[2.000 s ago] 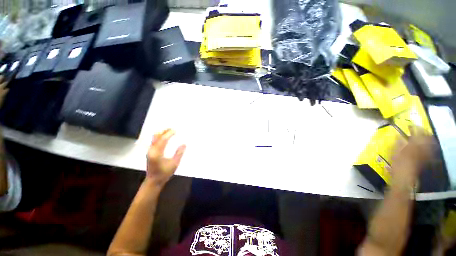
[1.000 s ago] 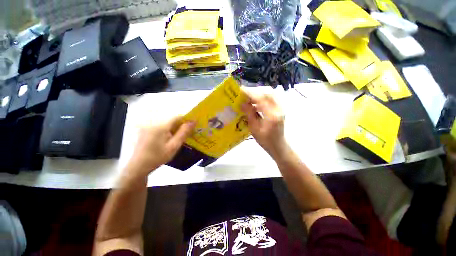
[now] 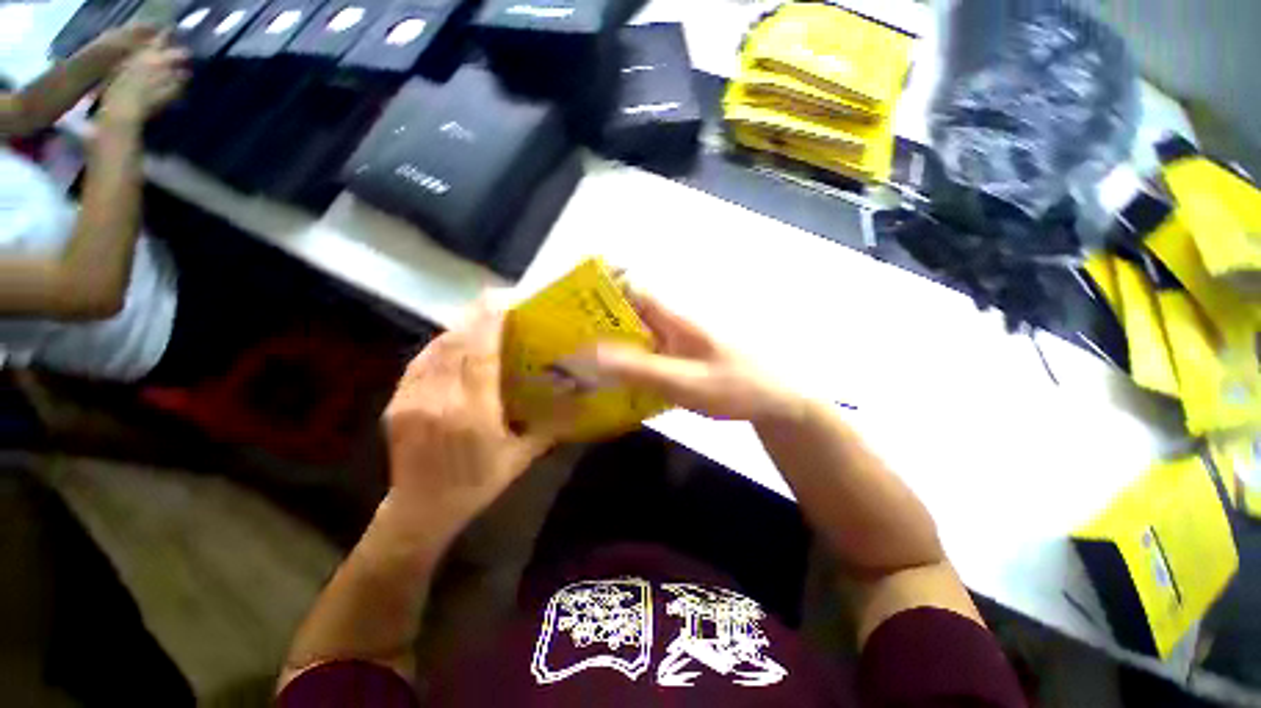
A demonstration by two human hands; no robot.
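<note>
A yellow outer carton with black print is held between my two hands, over the table's front edge. My left hand grips its left side, with the fingers along the edge. My right hand holds it from the right, with the fingers across its face. The hands hide much of the carton, and its printed face is blurred. I cannot tell whether its ends are folded shut.
Black boxes stand at left, near another person's hands. Flat yellow cartons are stacked at the back. A black tangled pile lies before a plastic bag. A yellow carton stands at right.
The view has turned left, bringing the neighbouring person's arms in. The carton in my hands is held more upright and nearer the table's edge. My right hand now lies across its face.
</note>
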